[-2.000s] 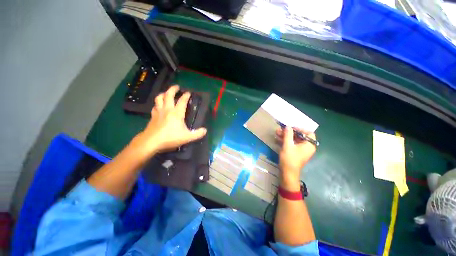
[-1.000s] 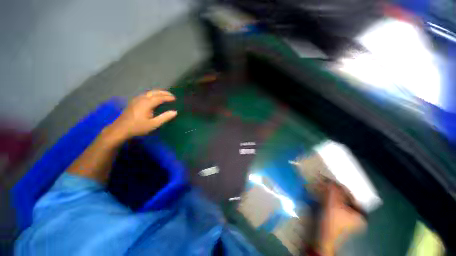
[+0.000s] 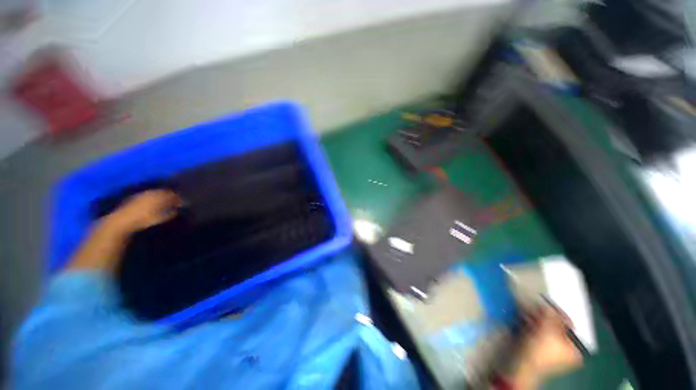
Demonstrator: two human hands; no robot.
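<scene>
The picture is blurred. My left hand (image 3: 149, 210) is inside the blue bin (image 3: 324, 183), over its black contents (image 3: 236, 213); its fingertips are blurred, and whether they hold a part I cannot tell. My right hand (image 3: 551, 343) is at the lower right, closed around the thin black pen-like tool (image 3: 566, 326). It is beside the adhesive sheet (image 3: 571, 286) with its white end. The dark pad (image 3: 427, 232) lies on the green mat with small white bits on it and no housing on top.
Stacked black parts with orange-yellow marks (image 3: 435, 120) stand at the mat's far corner. Smaller beige strip sheets (image 3: 454, 301) lie by the blue film (image 3: 492, 288). A dark shelf edge (image 3: 588, 183) runs along the right. A red object (image 3: 55, 93) is at the upper left, beyond the bin.
The view has swung left toward the blue bin. My left hand has left the dark pad and moved into the bin. The housing is gone from the pad. My right hand stays near the adhesive sheet.
</scene>
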